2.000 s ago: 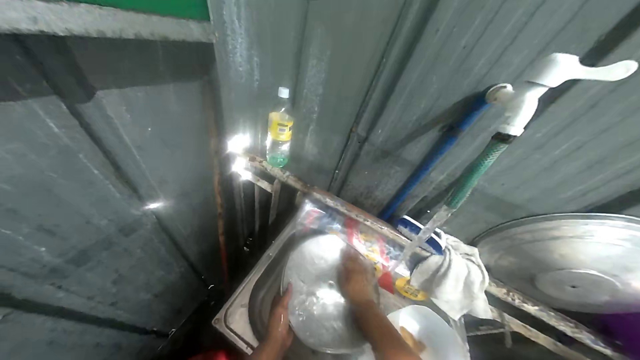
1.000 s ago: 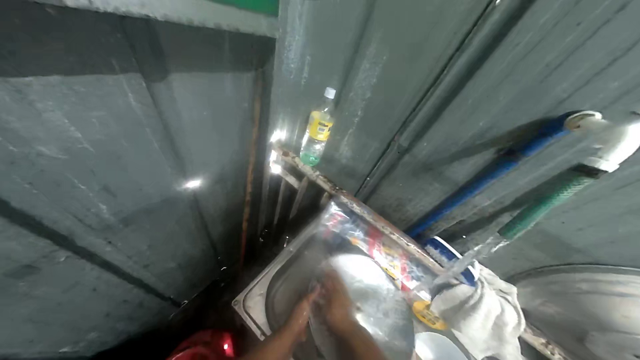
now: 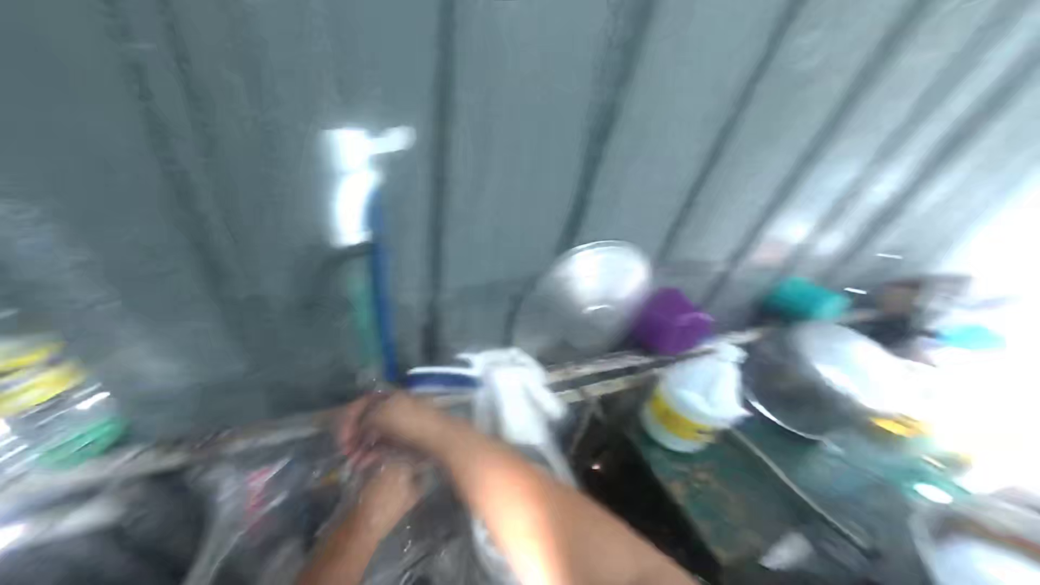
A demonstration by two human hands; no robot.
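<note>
Both of my hands are together under the green hose (image 3: 361,317) below the white tap (image 3: 353,191). My right hand (image 3: 394,418) lies over my left hand (image 3: 386,479), and the fingers of both are blurred. Water drops show around them. No object can be made out in either hand. A white cloth (image 3: 516,398) hangs on the ledge just right of my hands, beside a blue-and-white item (image 3: 443,379). Clear plastic with red print (image 3: 256,491) lies left of them.
A plastic bottle (image 3: 49,398) stands at the far left. To the right are a metal lid (image 3: 589,296), a purple container (image 3: 673,322), a white bucket (image 3: 681,414), a large metal pot (image 3: 792,382) and a teal container (image 3: 804,301). A corrugated metal wall (image 3: 520,146) rises behind.
My hands have left the round metal vessel in the sink and come together beneath the hose. The view has swung strongly to the right.
</note>
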